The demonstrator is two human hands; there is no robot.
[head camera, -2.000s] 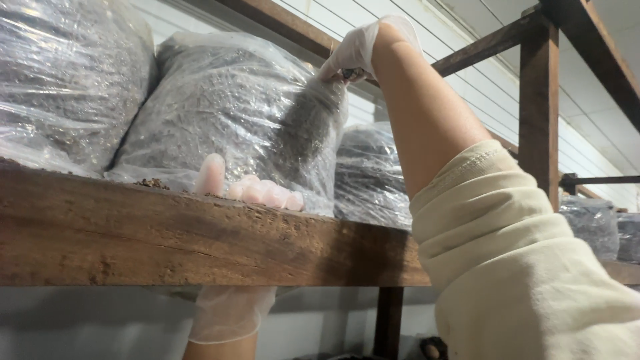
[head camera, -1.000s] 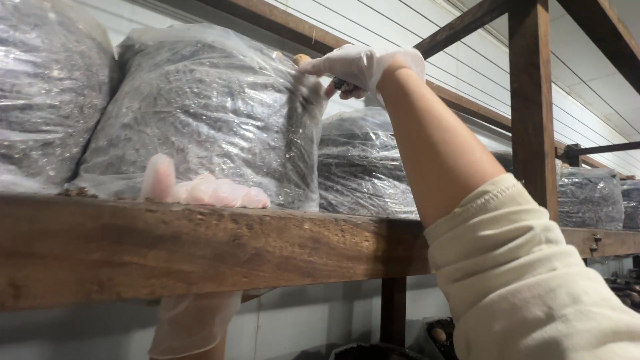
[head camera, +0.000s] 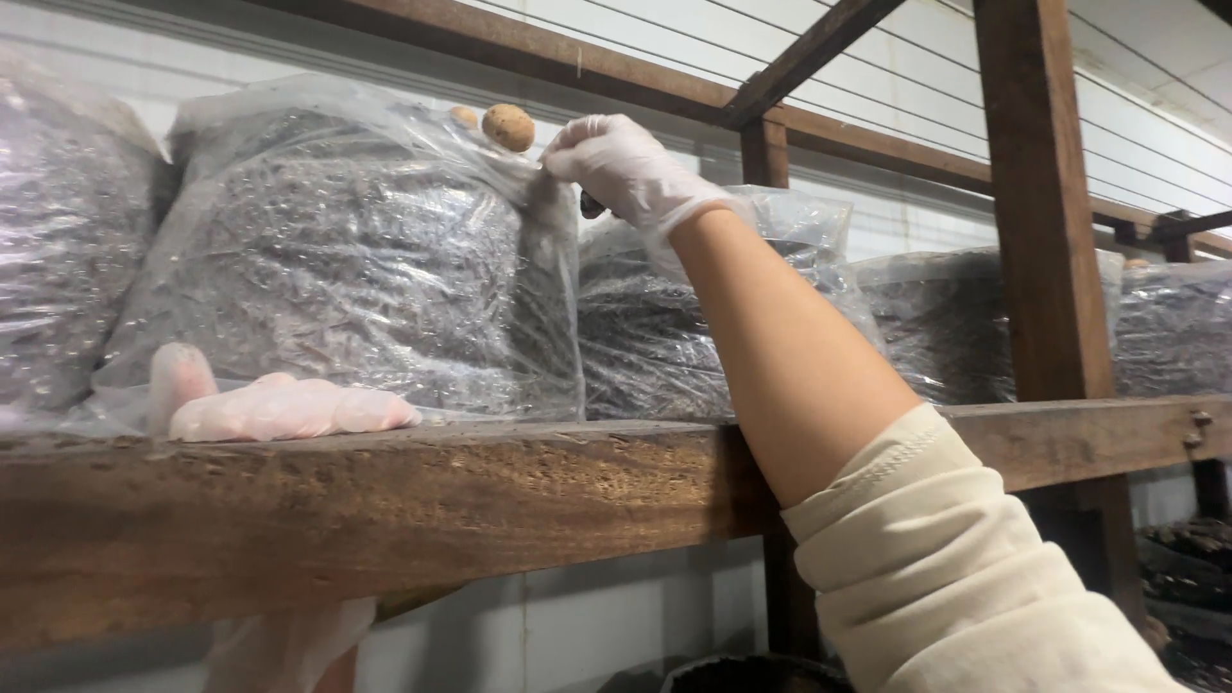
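A large clear plastic bag of dark substrate [head camera: 356, 260] stands on a wooden shelf. Two round tan mushrooms, the nearer one [head camera: 508, 128] larger, show at the bag's top edge. My right hand [head camera: 626, 173], in a translucent glove, reaches up to the bag's upper right corner, its fingertips pinched at the plastic film. A small dark object [head camera: 591, 205] shows beneath its fingers; what it is cannot be told. My gloved left hand [head camera: 289, 404] comes up from below and hooks its fingers over the shelf's front beam [head camera: 385, 510], before the bag's base.
More filled bags stand left [head camera: 63, 241] and right [head camera: 654, 327] on the shelf. A wooden post [head camera: 1044, 192] rises at the right, and an upper rail [head camera: 539, 48] runs behind the bags. Below the shelf, a dark round container [head camera: 756, 674] shows at the bottom edge.
My right hand was lower over the bag's corner two seconds ago, then pointed at a tan mushroom there; now it is right of the mushrooms, at the corner. My left hand remains on the beam.
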